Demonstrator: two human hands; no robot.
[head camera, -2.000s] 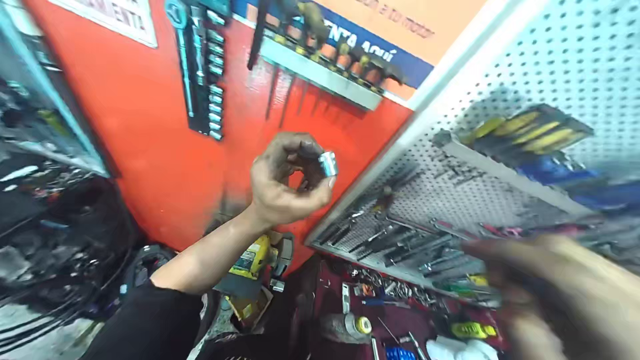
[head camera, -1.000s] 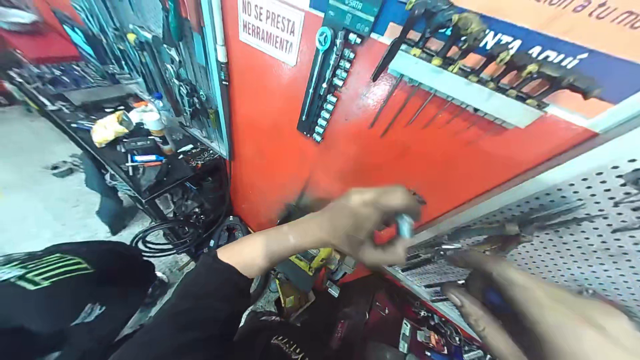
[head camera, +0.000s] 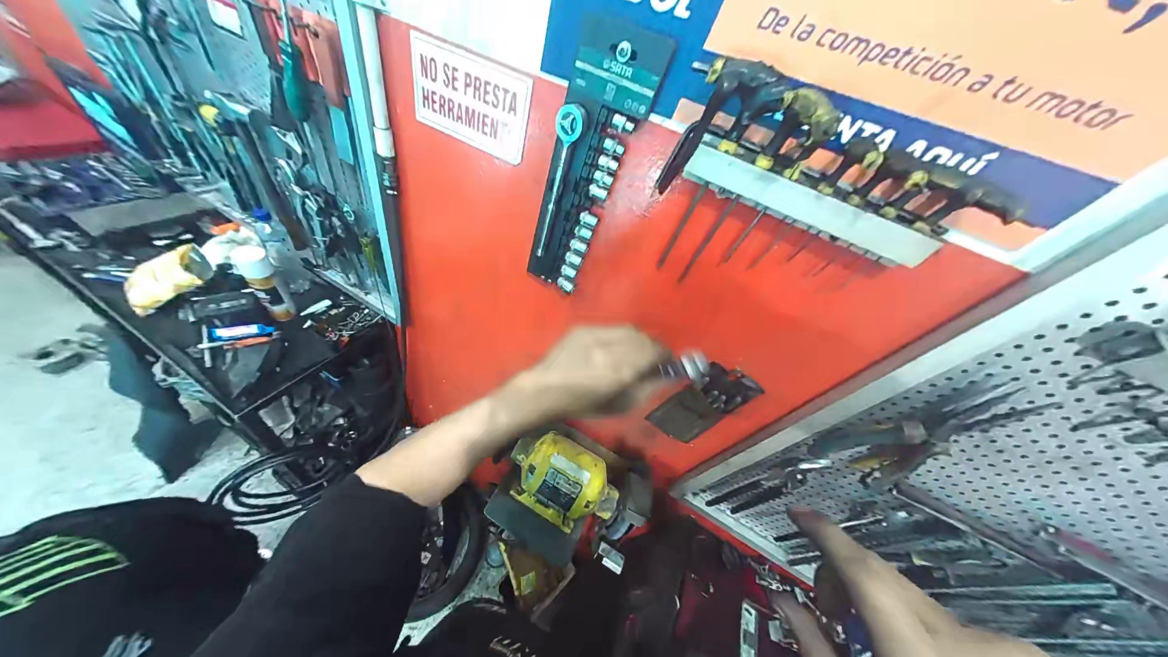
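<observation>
My left hand (head camera: 607, 370), blurred, is closed around a small shiny metal socket (head camera: 693, 367) that juts from its fingers. Just behind the socket, a small dark holder with metal pieces (head camera: 707, 401) is fixed low on the red wall. My right hand (head camera: 849, 575) is at the lower right by the perforated tool panel, its fingers apart; blur and the frame edge hide whether it holds anything. Higher on the wall hangs a ratchet and socket set (head camera: 579, 196) on a dark card, left of a rack of T-handle tools (head camera: 812, 201).
A perforated metal panel (head camera: 1004, 474) with pliers and other tools slants along the right. A yellow bench grinder (head camera: 561, 479) stands below my left forearm. At left are a cluttered black workbench (head camera: 274, 374), coiled black cable (head camera: 274, 484) and part of a person in black (head camera: 128, 566).
The view has swung left, bringing the workbench in. My left hand keeps hold of the socket and is now beside the small dark wall holder.
</observation>
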